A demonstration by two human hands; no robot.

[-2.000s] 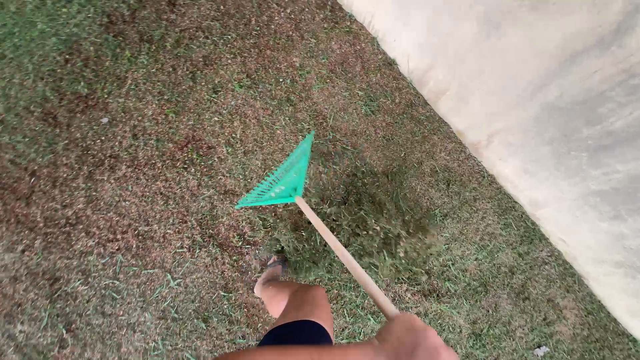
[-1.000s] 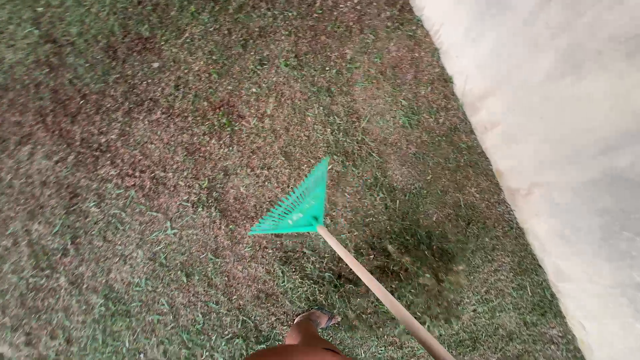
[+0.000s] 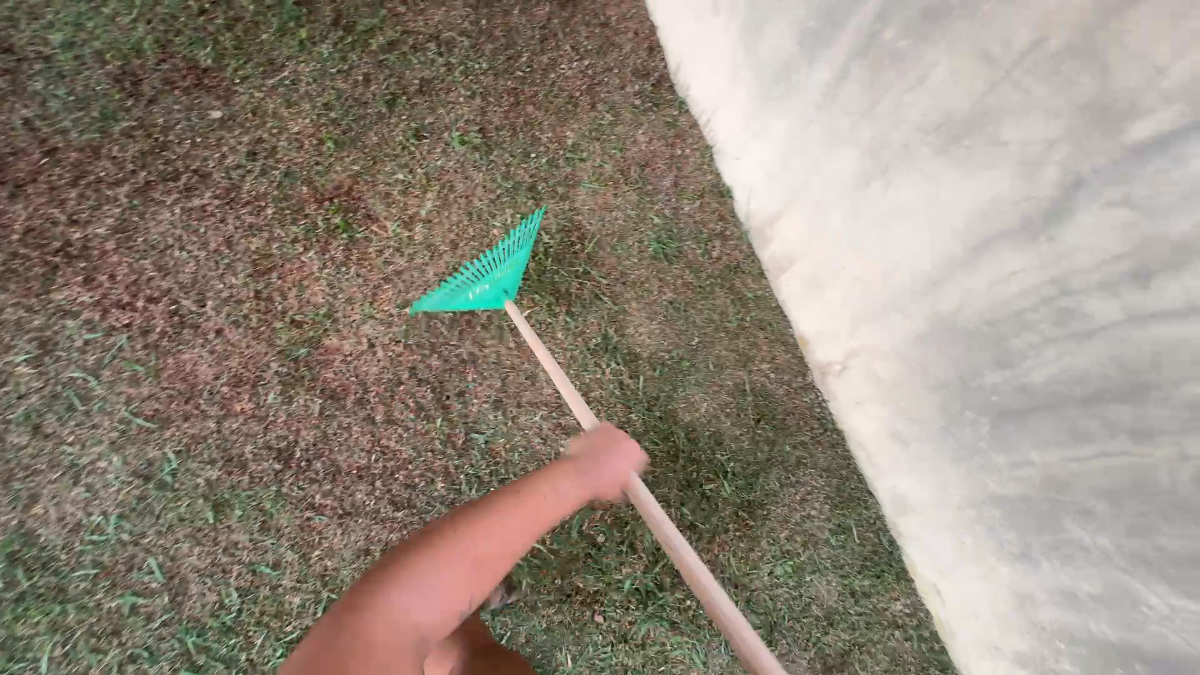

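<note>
My left hand [image 3: 607,461], with the forearm coming in from the bottom left, is closed around the wooden handle [image 3: 689,567] of a rake about midway along its visible length. The handle slants from the bottom edge up to the left. At its upper end is a green plastic leaf rake head [image 3: 492,272], its fanned tines pointing up and left over the grass. The lower end of the handle runs out of the frame. My right hand is not in view.
Short grass strewn with dry brown bits [image 3: 234,375] covers the ground. A pale, stained wall or concrete surface [image 3: 984,309] borders it on the right along a slanting edge. Part of my leg shows at the bottom, partly behind the forearm.
My left hand, out of view one second ago, is now in sight on the handle, with more of the forearm showing. The rake head stays over the grass.
</note>
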